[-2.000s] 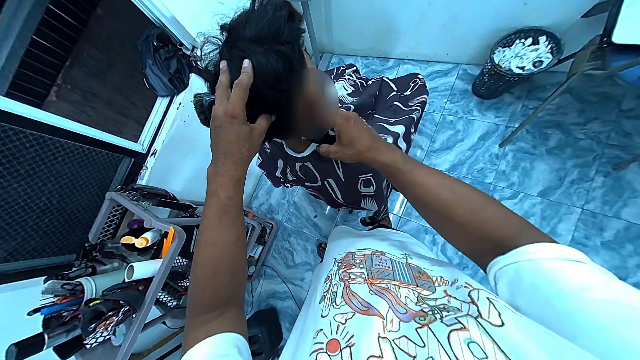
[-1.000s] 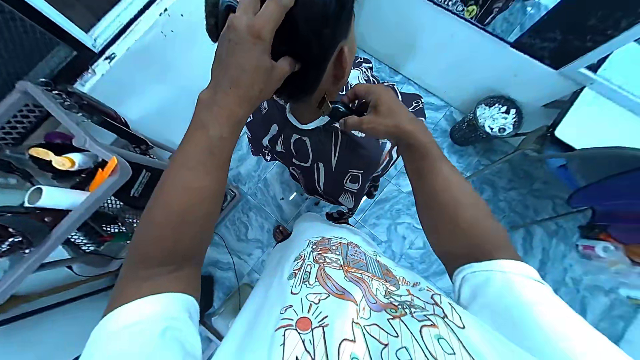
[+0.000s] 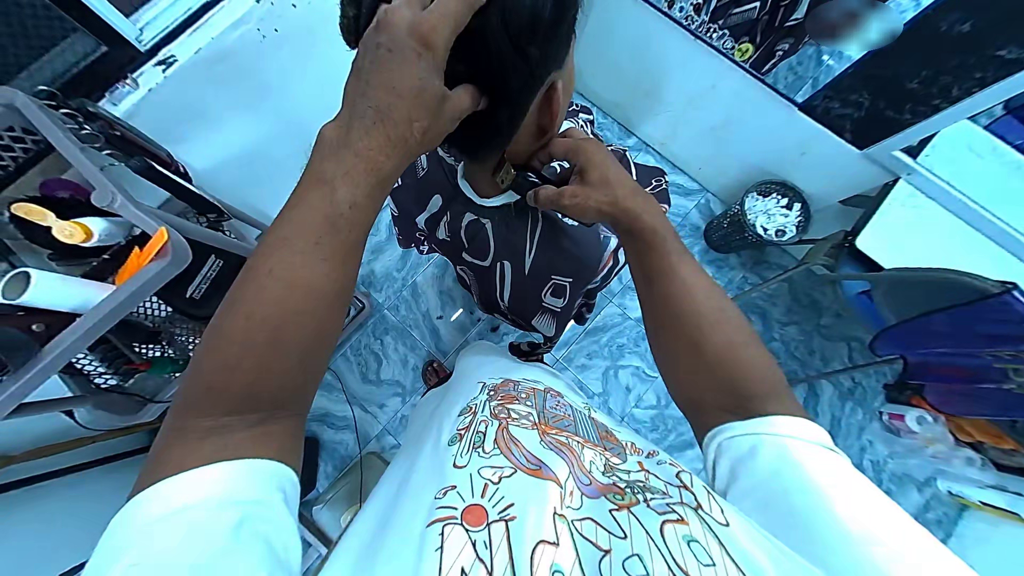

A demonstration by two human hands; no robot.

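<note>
A person in a dark patterned barber's cape [image 3: 512, 248] with a white neck band is seated in front of me, seen from behind. My left hand [image 3: 408, 80] lies on the back of the person's dark hair [image 3: 512, 56], fingers spread, and a dark object partly shows beyond its fingers; I cannot tell whether the hand grips it. My right hand [image 3: 588, 180] is closed around a small black hair trimmer [image 3: 552, 172]. The trimmer's metallic head sits against the side of the neck, below the ear.
At left stands a grey plastic trolley [image 3: 136, 296] full of bottles, combs and tools. A black mesh bin [image 3: 728, 226] with white waste stands by the far wall, under a mirror [image 3: 896, 104]. A folding chair [image 3: 952, 280] is at right; a cord [image 3: 356, 432] lies on the tiles.
The view has swung a good deal since two seconds ago. My right hand, at the person's jaw then, is now at the side of the neck with the trimmer. The head is turned further away.
</note>
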